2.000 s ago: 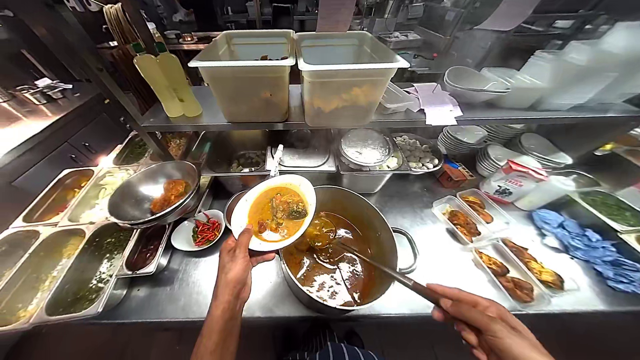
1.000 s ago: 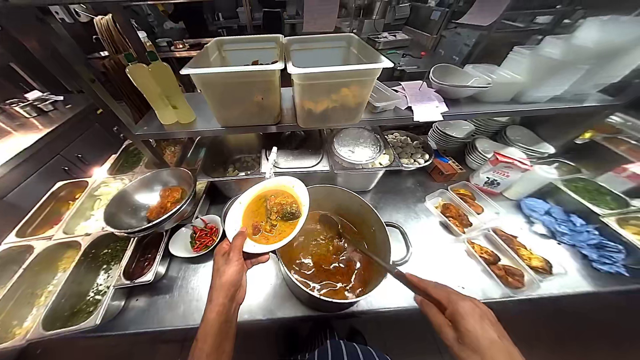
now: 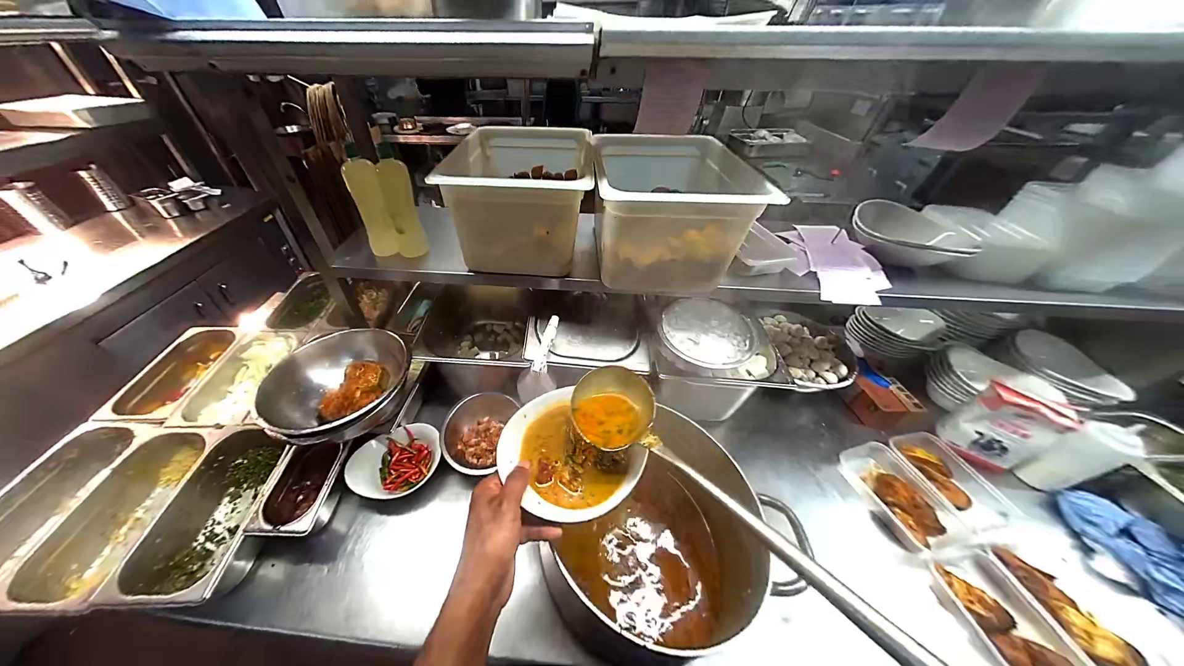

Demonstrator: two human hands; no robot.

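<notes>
My left hand (image 3: 499, 523) grips the rim of a white bowl (image 3: 529, 499) of orange-yellow curry, with the thumb over the edge. The bowl is held over the left rim of a large metal pot (image 3: 740, 481) of reddish-brown oily broth (image 3: 661, 564). Above the bowl's right side is a metal ladle (image 3: 612, 407) with orange liquid in its cup. Its long handle slants down to the bottom right edge of the view. My right hand is out of view, so its hold on the handle is hidden.
Left of the pot are a small metal bowl (image 3: 476, 435), a white bowl of red chillies (image 3: 402, 462), a steel mixing bowl (image 3: 324, 384) and food trays (image 3: 199, 518). Plastic containers of cooked food (image 3: 911, 499) lie to the right. A steel shelf (image 3: 583, 268) bearing two tubs runs behind.
The ladle, in the pot's broth in both earlier frames, is now raised over the white bowl with liquid in it. My right hand has left the view. The view has shifted.
</notes>
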